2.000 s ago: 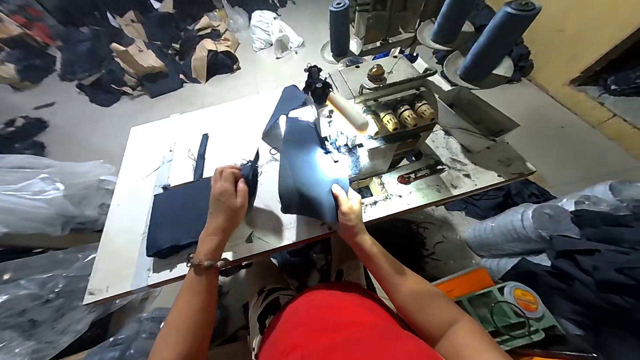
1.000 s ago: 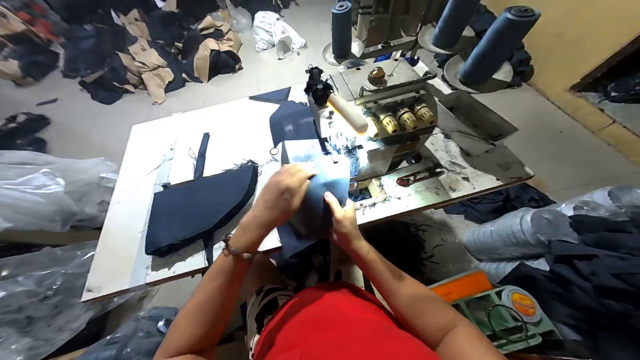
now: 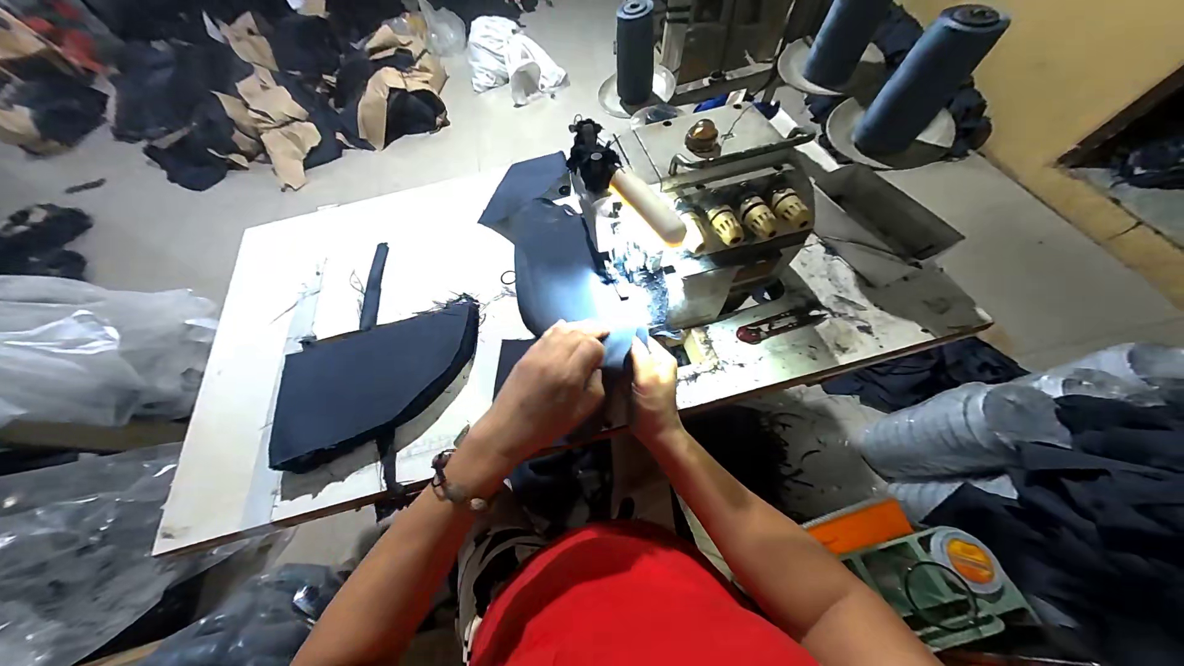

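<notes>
My left hand (image 3: 557, 375) and my right hand (image 3: 653, 381) pinch the edge of a dark navy fabric piece (image 3: 555, 264) between them. They are close together, just in front of the lit needle area of an overlock sewing machine (image 3: 740, 222). The fabric runs from my fingers back along the machine's left side, where its far end lies folded. A lamp (image 3: 647, 205) shines on the cloth, and the glare hides detail at the needle. Left of my hands, a stack of navy cut panels (image 3: 370, 384) lies on the white table (image 3: 208, 407), next to a narrow dark strip (image 3: 374, 287).
Thread cones (image 3: 635, 55) stand behind the machine. A metal tray (image 3: 883, 222) sits at its right, and thread snips (image 3: 782, 326) lie on the table. Fabric heaps (image 3: 277, 120) cover the floor behind. Plastic-wrapped bundles (image 3: 962, 430) and a green box (image 3: 925, 573) are at the right.
My left hand has left the panel stack, where it was two seconds ago, and come to the fabric beside my right hand. The held fabric now reaches farther back along the machine.
</notes>
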